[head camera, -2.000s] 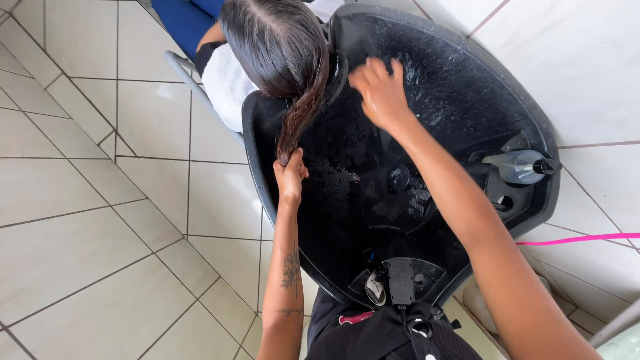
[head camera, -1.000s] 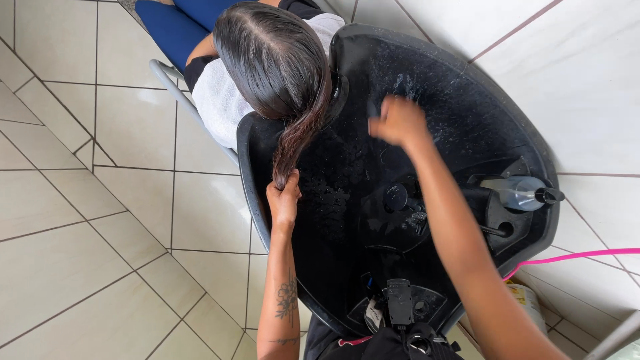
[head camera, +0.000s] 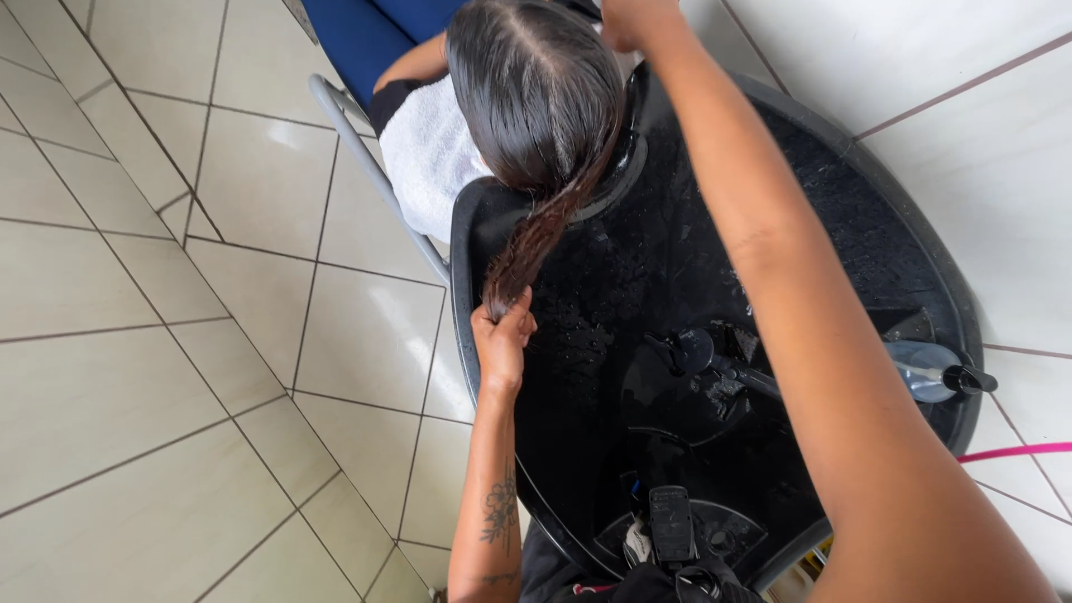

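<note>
My left hand (head camera: 502, 342) grips the ends of a person's long wet hair (head camera: 532, 243) at the left side of a black shampoo basin (head camera: 586, 368). The hair is smooth on the person's head (head camera: 532, 92), which leans back at the basin's neck rest, and it is drawn together into one length. My right hand (head camera: 641, 21) is at the top edge of the view, beside the far side of the head. Its fingers are partly cut off, so what it touches or holds cannot be told.
A clear bottle with a black cap (head camera: 921, 371) stands on the basin's right ledge. A black hand shower (head camera: 695, 350) lies inside the basin. A grey chair armrest (head camera: 377, 167) is beside the person's white towel (head camera: 427, 159). A pink cord (head camera: 1017, 450) runs at the right.
My right hand has moved from over the basin up to beside the person's head. My left hand has kept its grip on the hair ends.
</note>
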